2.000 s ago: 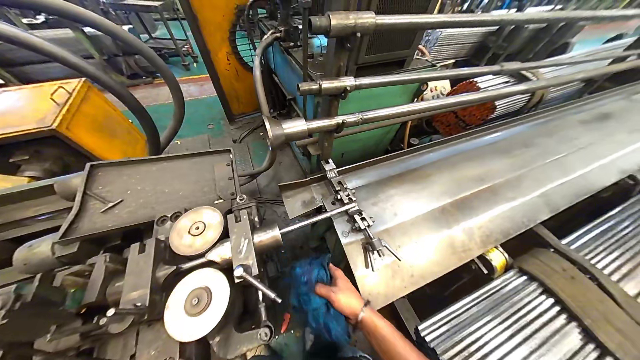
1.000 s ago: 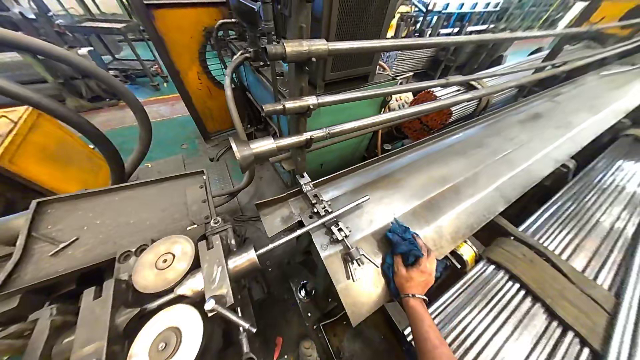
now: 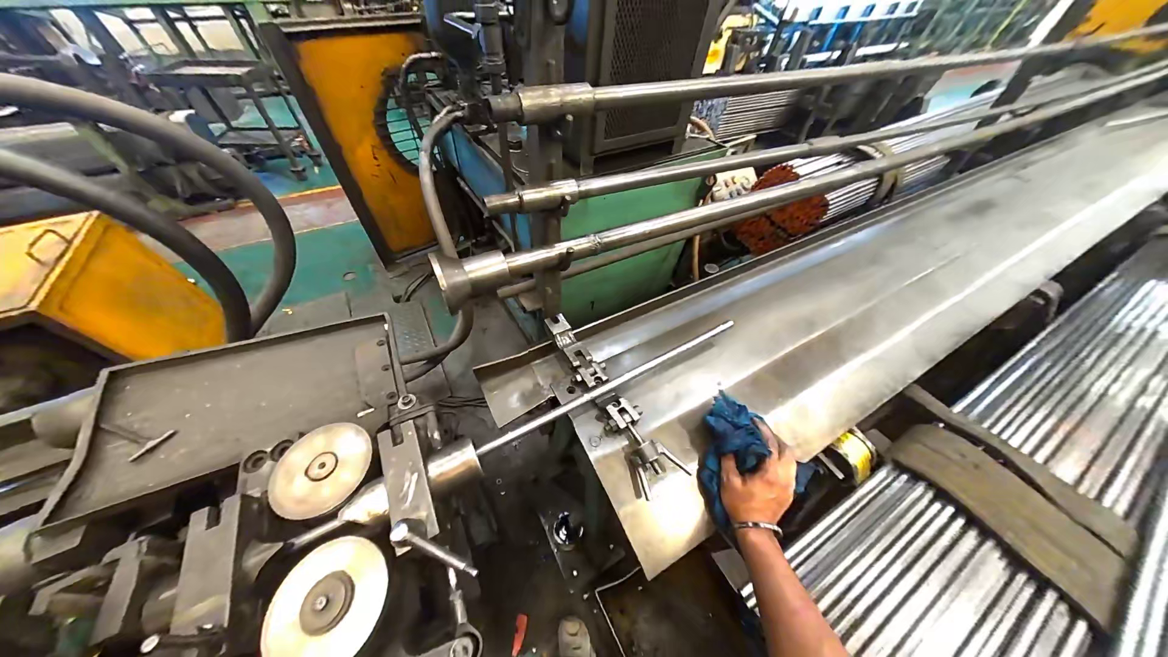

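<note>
In my right hand (image 3: 762, 484) is a bunched blue cloth (image 3: 735, 433), held over the near edge of the long sheet-metal tray (image 3: 675, 520). A bracelet circles that wrist. A thin metal rod (image 3: 657, 358) comes out of the machine's metal sleeve (image 3: 453, 464) and reaches over the tray, left of the cloth. It passes by a row of small metal clamps (image 3: 624, 413) fixed across the tray's end. My left hand is out of view.
Two round discs (image 3: 319, 470) sit on the machine at left, beside a dark metal pan (image 3: 228, 401). Long steel pipes (image 3: 675, 178) run above the tray. Bundled metal rods (image 3: 922, 557) with a wide strap (image 3: 1004, 516) lie at right.
My right hand has moved with the blue cloth from beside the machine to the tray's near edge. The rod reaches farther over the tray than two seconds ago.
</note>
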